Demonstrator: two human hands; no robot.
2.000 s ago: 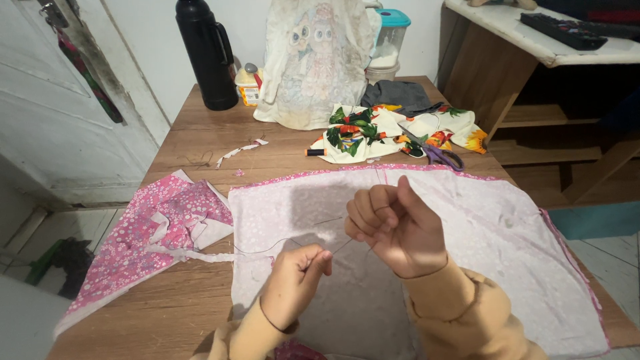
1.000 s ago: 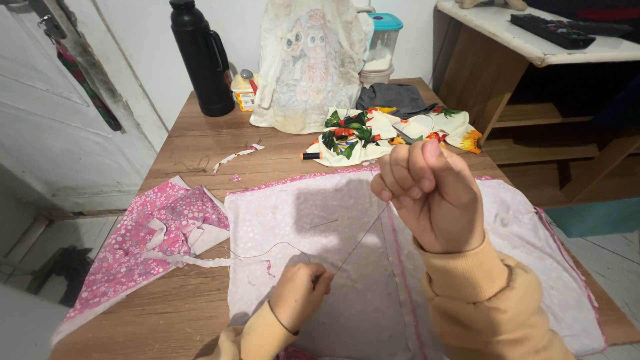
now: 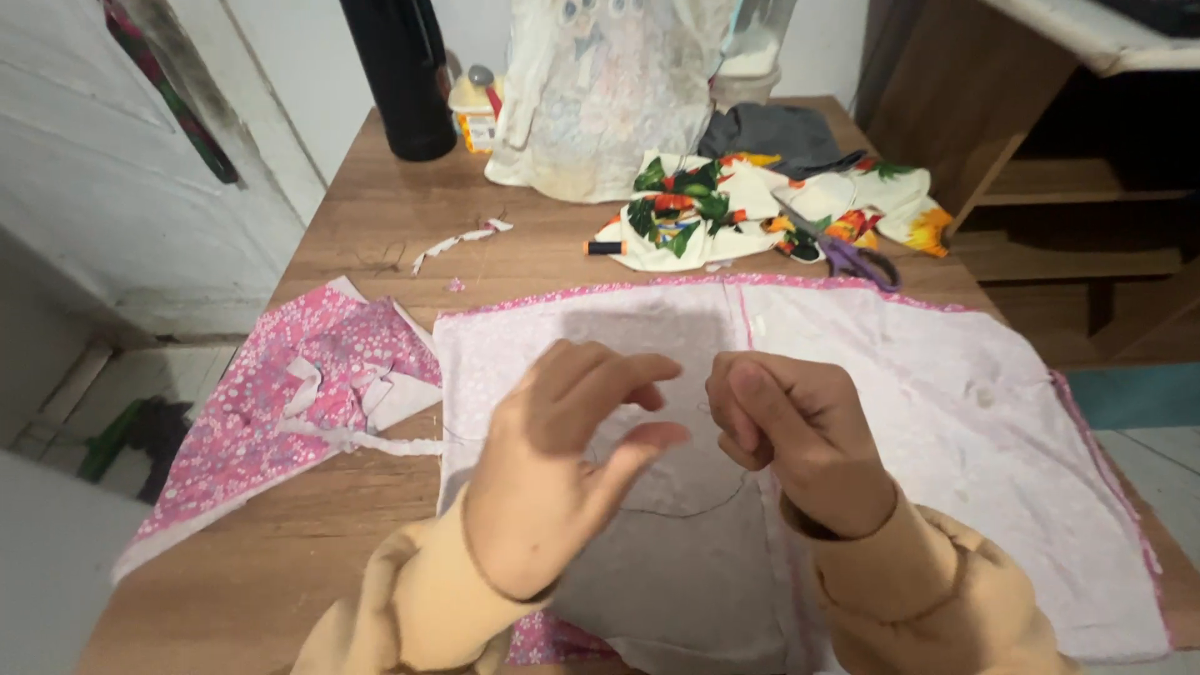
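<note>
My left hand (image 3: 572, 459) hovers above the pale underside of the pink floral fabric (image 3: 937, 469), thumb and fingers apart, nothing seen between them. To its right, my right hand (image 3: 797, 422) is closed with thumb against the curled fingers, pinching a dark thread (image 3: 698, 514) that hangs in a loop over the cloth. A needle cannot be made out. Behind the fabric, purple-handled scissors (image 3: 858, 262) lie partly on a white cloth with a bright plant print (image 3: 694, 211). A dark thread spool (image 3: 605, 248) rests at that cloth's left end.
Pink floral scraps (image 3: 272, 403) and a narrow strip (image 3: 403, 445) lie at left. Thread bits and a small scrap (image 3: 459, 242) are farther back. A black thermos (image 3: 403, 84), a small tub (image 3: 476, 112), a draped printed cloth (image 3: 609, 103) and a grey cloth (image 3: 778, 136) stand or lie along the back.
My left hand has risen from low over the fabric and its fingers have opened. My right hand has come down toward it, and the thread stretched between the hands now hangs slack.
</note>
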